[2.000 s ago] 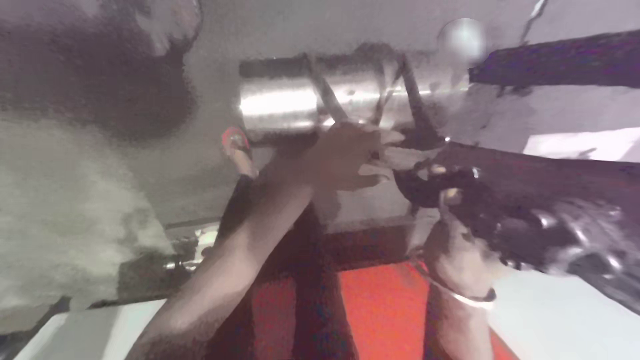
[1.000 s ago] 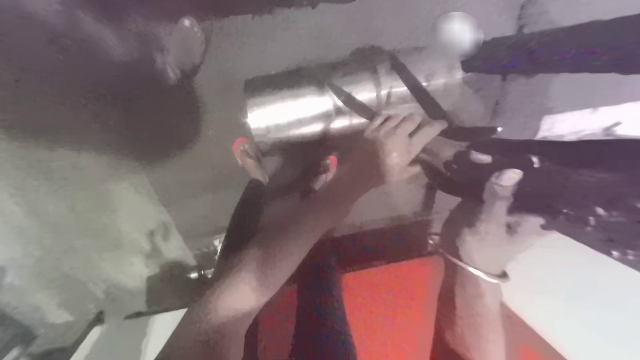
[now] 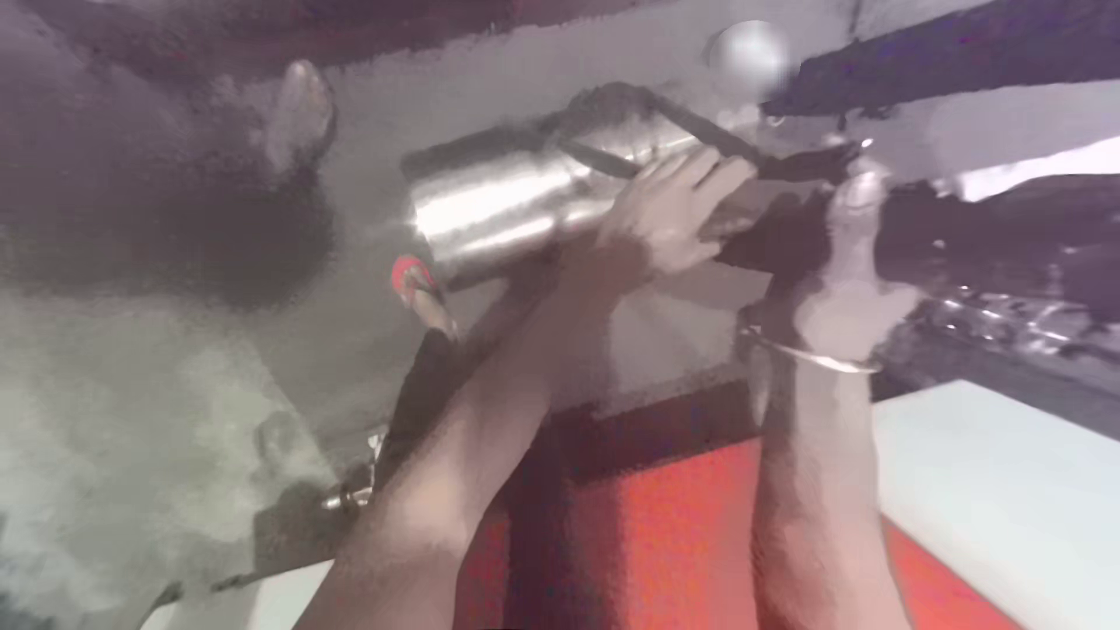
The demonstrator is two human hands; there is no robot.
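Note:
A shiny metal cylinder [image 3: 507,206] lies on the grey floor with dark straps [image 3: 700,122] around its right part. My left hand [image 3: 678,206] is at the cylinder's near right side, its fingers curled over a strap. To the right, my right hand [image 3: 853,280], with a metal bangle at the wrist, is raised with a fingertip against the end of a dark band. Blur and the hand itself hide whether its other fingers grip anything.
A pale round object [image 3: 752,57] is behind the cylinder's right end. One foot with something red [image 3: 411,276] shows at lower left of the cylinder. Dark machinery with metal parts [image 3: 1006,315] is at right. Red cloth [image 3: 682,534] and white panels [image 3: 1006,472] lie nearest.
My right hand has moved up, away from the dark machinery, its fingertip now at the band. My left hand has moved right along the cylinder. The second foot has gone out of sight.

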